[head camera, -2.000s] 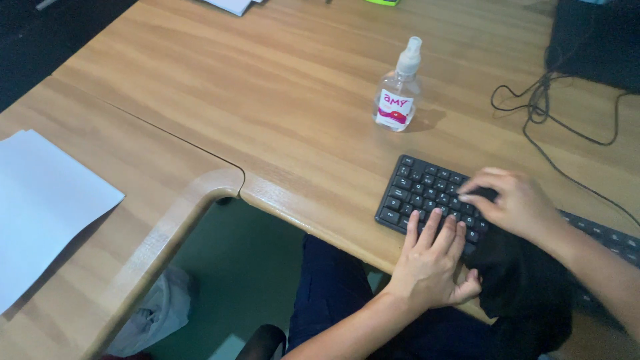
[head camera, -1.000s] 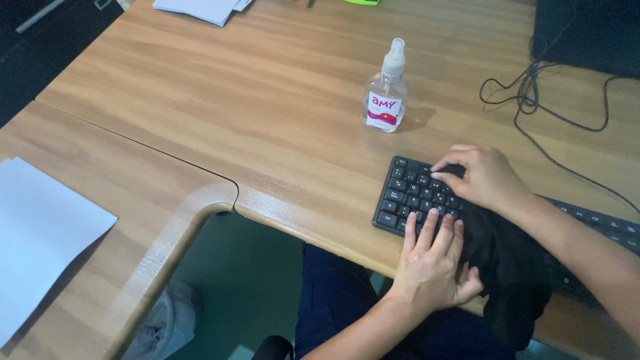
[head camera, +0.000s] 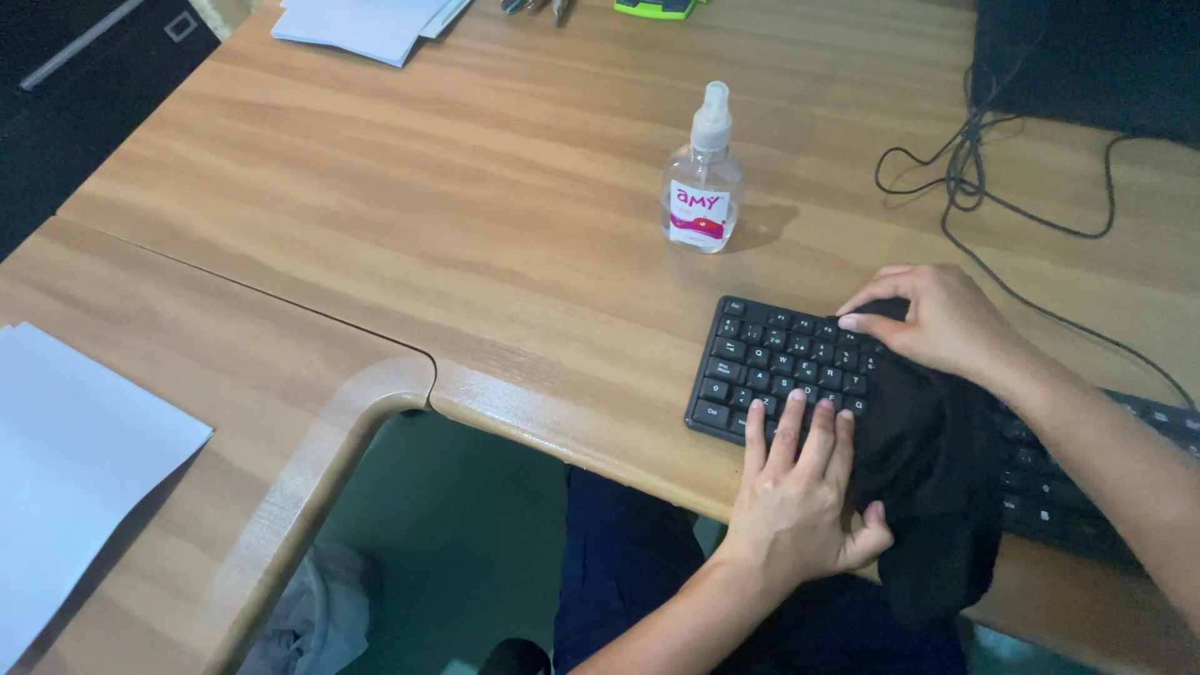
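Observation:
A black computer keyboard (head camera: 745, 361) lies at the desk's front edge, its middle covered by a black cloth (head camera: 923, 469) that hangs over the edge. My left hand (head camera: 797, 502) rests with spread fingertips on the lower left keys and holds nothing. Thumb and fingers of my right hand (head camera: 937, 323) pinch the upper edge of the cloth, above the top keys. A clear spray bottle (head camera: 701, 192) with a white pump top stands upright behind the keyboard.
A thin black cable (head camera: 970, 173) lies tangled at the back right, near a dark panel (head camera: 1087, 70). White paper sheets lie at far left (head camera: 84, 469) and at the back (head camera: 361, 23). Below the curved desk edge stands a lined waste bin (head camera: 323, 609).
My right hand has moved right along the top of the keyboard, away from the left keys. My left hand stays on the lower keys.

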